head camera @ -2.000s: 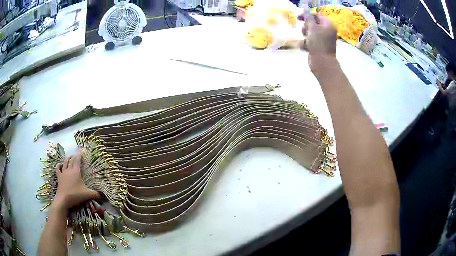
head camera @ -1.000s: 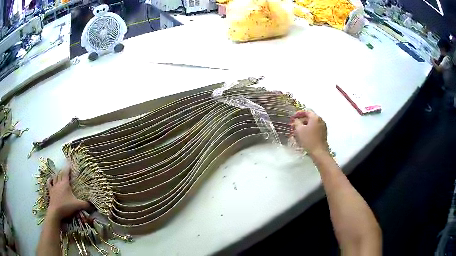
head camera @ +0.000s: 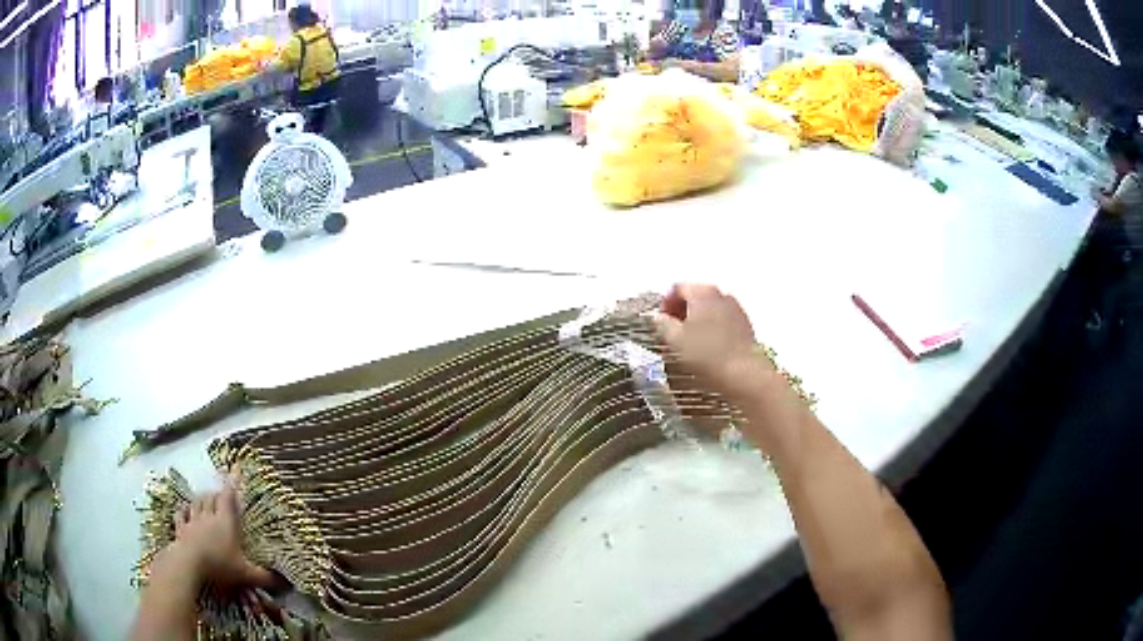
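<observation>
A wide row of khaki-tan straps (head camera: pixel 426 501) lies side by side on the white table, curving up to the right. Gold hooks and buckles (head camera: pixel 282 520) fringe its left end. My left hand (head camera: pixel 216 541) rests on that end, fingers spread over the bunched hooks; its grip is unclear. My right hand (head camera: pixel 704 328) is at the upper right end, fingers bent down on the strap ends. A clear shiny plastic strip (head camera: pixel 646 366) lies across the straps just left of my right hand. One single strap (head camera: pixel 376 372) runs along the top of the row.
A tangled strap heap (head camera: pixel 28 488) is at the far left. A white fan (head camera: pixel 295 182), a bag of yellow pieces (head camera: pixel 664 140) and another yellow bundle (head camera: pixel 834 103) stand at the far side. A red-and-white packet (head camera: pixel 905 332) lies right. People are in the background.
My right hand came down from the far side, passed over the right strap ends, and is now at their upper edge. The plastic strip now lies across the straps. My left hand stays on the hooks.
</observation>
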